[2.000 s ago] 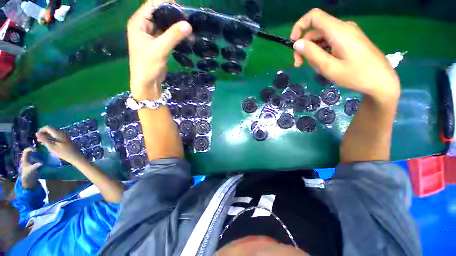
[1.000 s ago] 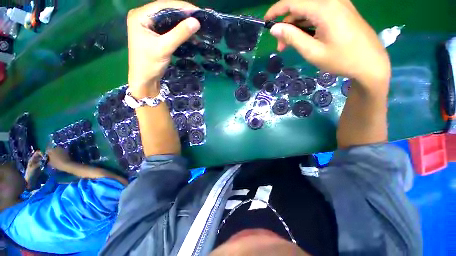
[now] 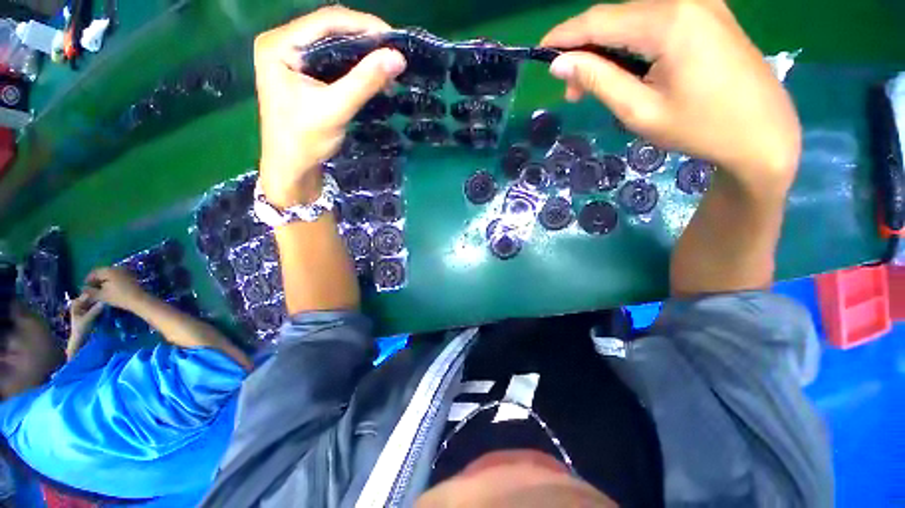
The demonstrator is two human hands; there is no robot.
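My left hand (image 3: 316,99) grips the left end of a clear plastic tray (image 3: 461,99) holding black discs in rows, raised above the bench. My right hand (image 3: 660,84) holds a slim dark tool (image 3: 605,56) between thumb and fingers; its tip is at the tray's upper right edge. Whether the tip touches a disc cannot be told. A loose pile of black discs (image 3: 595,216) lies on the green bench below my right hand. More trays of discs (image 3: 375,240) lie beneath and left of my left forearm.
A black tool with an orange-red part (image 3: 886,169) lies at the far right. A red bin (image 3: 853,306) is below the bench's right edge. A white bottle nozzle (image 3: 784,63) shows behind my right hand. A person in blue (image 3: 129,407) works at the left. Blurred discs (image 3: 184,94) lie on the far strip.
The tray has swung and now hangs more level. The tool's tip has moved left to the tray's edge since the oldest frame. The person in blue has shifted their hands.
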